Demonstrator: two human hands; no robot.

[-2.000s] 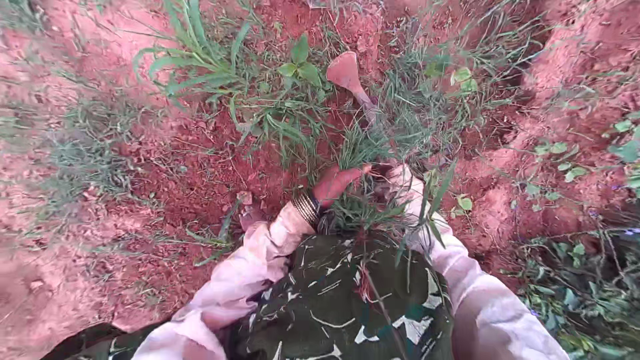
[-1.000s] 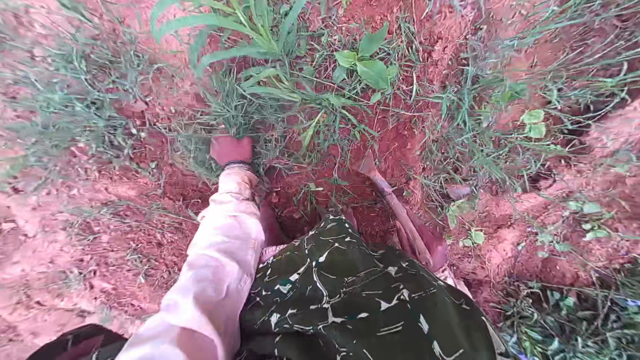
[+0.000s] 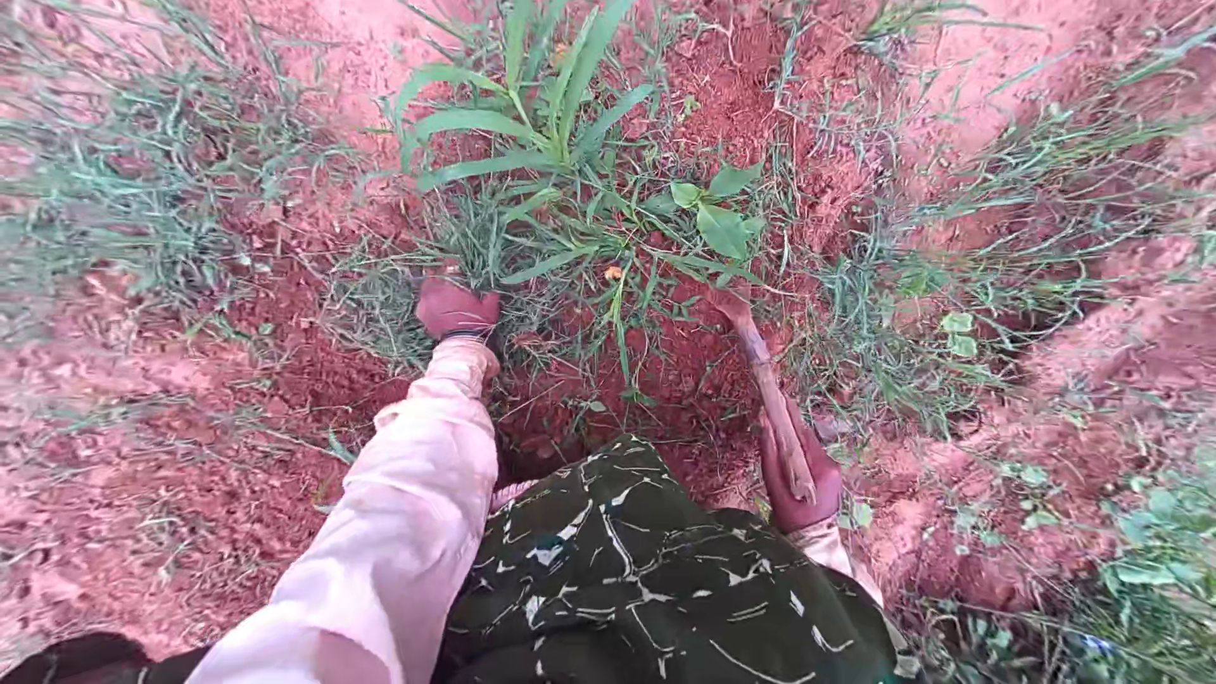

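Note:
My left hand is closed around a tuft of grass left of the middle, its fingers partly hidden by blades. At the right, my right hand grips the wooden handle of a small hand hoe. The hoe's soil-coloured head points away from me and touches the ground beside a broad-leaved seedling. A long-leaved green plant stands between and beyond my hands.
Red soil surrounds the weeds. Thick grass clumps grow at the far left and more grass at the right. Leafy plants fill the lower right corner. A dark patterned cloth covers my lap.
Two seconds ago my hands were close together at a grass tuft, with the hoe lying beyond them. Since then the right hand has taken the hoe, and the left has moved left to other grass.

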